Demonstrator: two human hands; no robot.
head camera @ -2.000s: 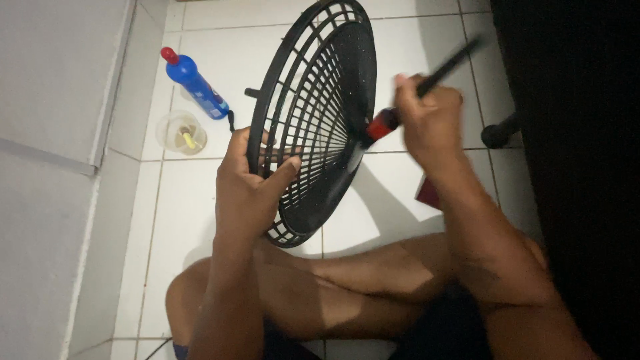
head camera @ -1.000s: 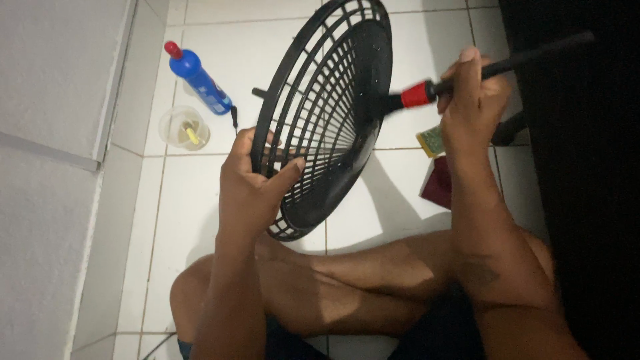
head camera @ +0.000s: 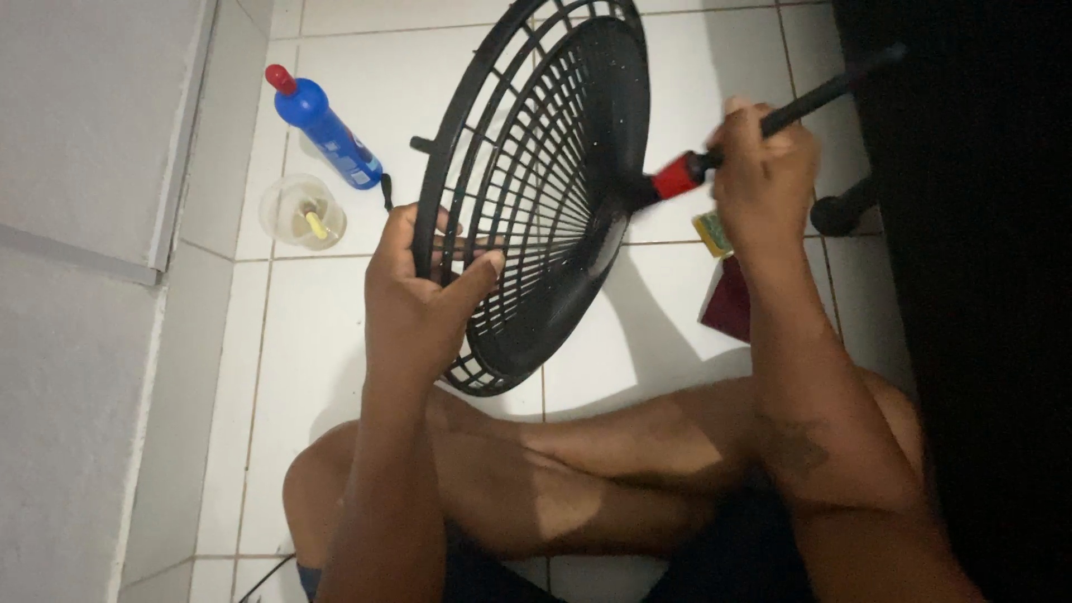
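Observation:
My left hand [head camera: 427,297] grips the rim of a round black plastic fan grille [head camera: 536,167], its thumb on the near side and its fingers showing through the bars. The grille is held tilted on edge above the floor, with small drops or specks on it. My right hand [head camera: 766,163] is closed round the black handle of a brush with a red band [head camera: 674,176]. The brush's dark bristles touch the grille's curved inner part near its centre. The far end of the handle points up and right and is blurred.
On the white tiled floor [head camera: 318,335] at the left stand a blue bottle with a red cap [head camera: 331,130] and a clear cup with something yellow inside [head camera: 301,213]. A green and yellow packet [head camera: 712,234] and a dark red piece [head camera: 729,306] lie right. A dark surface borders the right.
The brush in my right hand has shifted to and fro at the grille: its handle swung flatter and rightward, then tilted up again. My left hand keeps its hold on the rim.

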